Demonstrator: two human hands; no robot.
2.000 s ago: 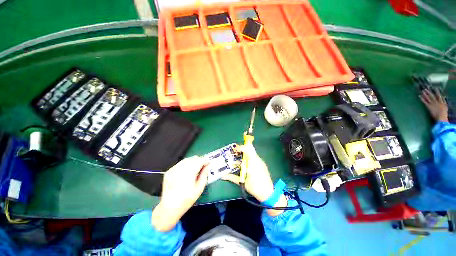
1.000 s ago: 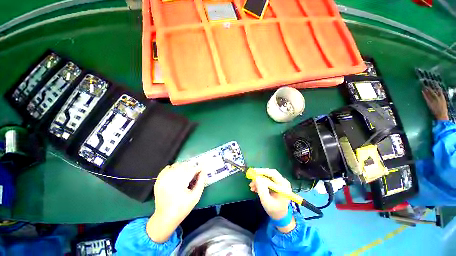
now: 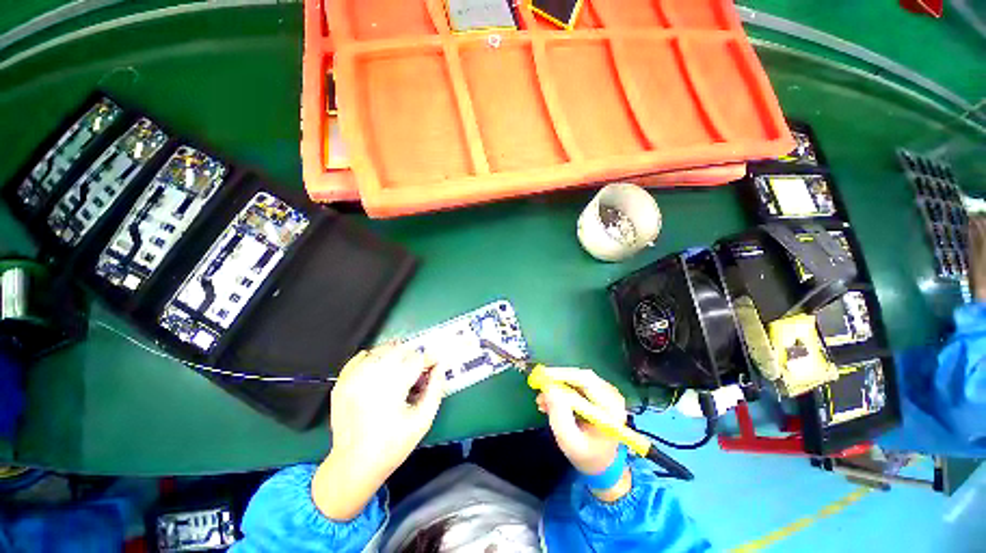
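Note:
A white and blue phone board [image 3: 467, 348] lies on the green bench in front of me. My left hand [image 3: 384, 402] holds its left end, and a silvery solder wire [image 3: 260, 377] runs from the left into this hand. My right hand [image 3: 585, 417] holds the yellow soldering iron [image 3: 593, 409] like a pen. The iron's thin tip is over the board's upper right part; I cannot tell if it touches. The fingertips of my left hand are partly hidden.
A black carrier tray [image 3: 324, 313] with several boards lies left. Stacked orange trays [image 3: 519, 162] lie behind. A whitish cup [image 3: 618, 223], a black fan [image 3: 670, 324], a yellow block [image 3: 802, 352] and another carrier tray [image 3: 854, 430] are right. Another person's blue sleeve [image 3: 957, 389] shows far right.
My right hand has turned the iron from pointing away to pointing down-left at the board. The board now lies lower and flatter on the bench. In the last second the hands have barely moved.

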